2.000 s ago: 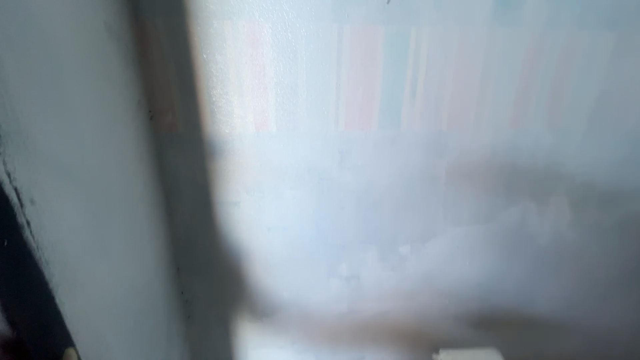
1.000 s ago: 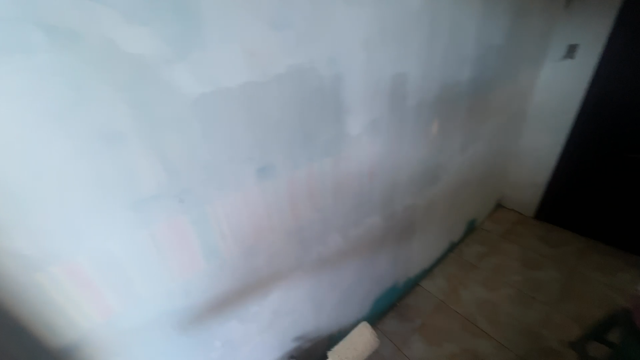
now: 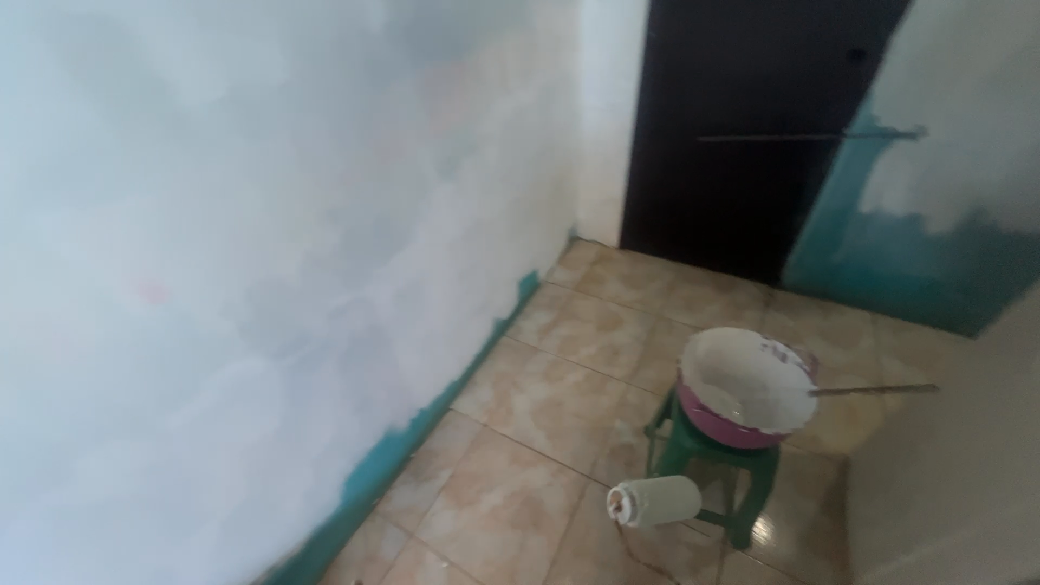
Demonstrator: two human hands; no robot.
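Neither of my hands shows in the head view. A white paint roller (image 3: 660, 500) hangs in the lower part of the view, in front of the stool, with a thin wire arm running down from its near end to the bottom edge; whatever holds it is out of sight. Beyond the roller, a pink basin (image 3: 731, 422), coated inside with white paint, rests on a small green plastic stool (image 3: 760, 487). A thin stick (image 3: 873, 390) leans over the basin's right rim.
At left stands a wall (image 3: 244, 244) with patchy white paint and a teal strip (image 3: 390, 455) along its foot. Tiled floor (image 3: 520, 398) runs to a dark door (image 3: 747, 130). A partly teal wall (image 3: 934, 260) is at right, with a pale surface (image 3: 959, 487) nearer.
The view has swung right and down from the wall to the floor. The basin has come into sight, and the whole roller now shows where only part of it did before.
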